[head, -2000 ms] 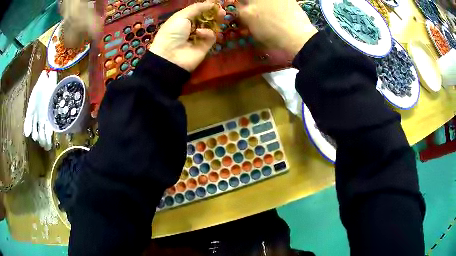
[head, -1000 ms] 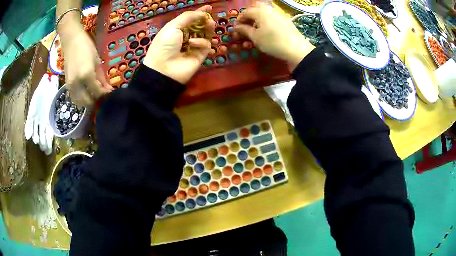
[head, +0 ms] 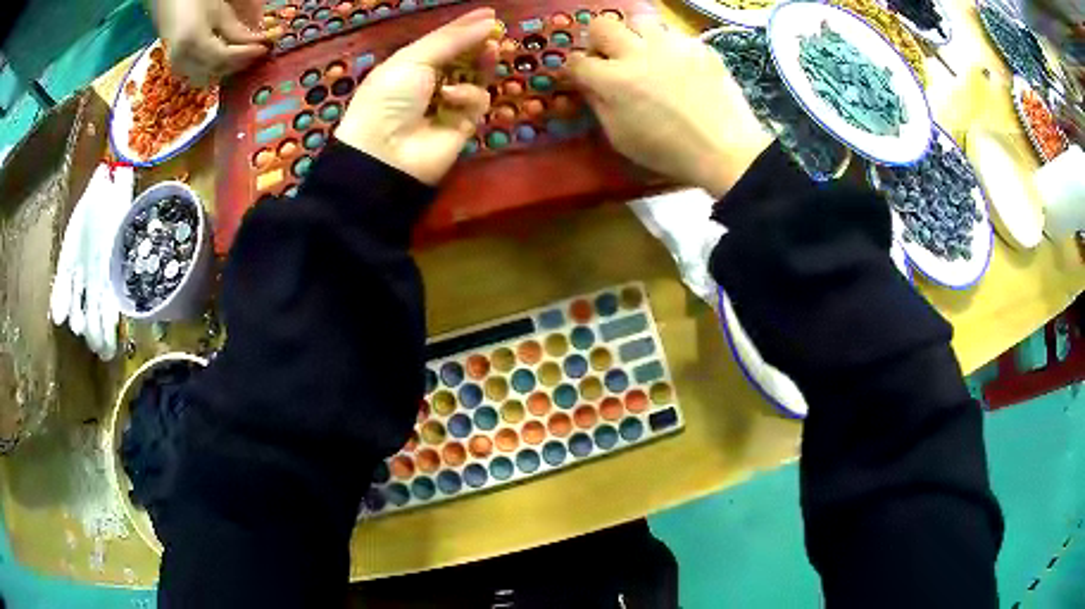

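Note:
The red mould plate (head: 524,190) lies at the top centre, with rows of round cavities, many filled with coloured key pieces. My left hand (head: 416,107) is cupped palm up over it and holds a small heap of mustard-yellow key pieces (head: 458,89). My right hand (head: 654,95) is over the plate's right part, fingertips bent down at the cavities; whether a piece is between them is hidden. The sample keyboard (head: 535,399), pale with multicoloured round keys, lies flat below, partly under my left sleeve.
Another person's hand (head: 212,36) is at the plate's top left. At left are orange pieces (head: 167,113), a bowl of silvery discs (head: 158,250), white gloves (head: 93,262) and a basin of black pieces (head: 155,434). At right are teal pieces (head: 851,77), slate pieces (head: 940,202) and crumpled plastic (head: 684,238).
The other person's hand has moved from beside the disc bowl up to the plate's top left. My right hand has shifted slightly right and down. My left hand still holds the yellow pieces.

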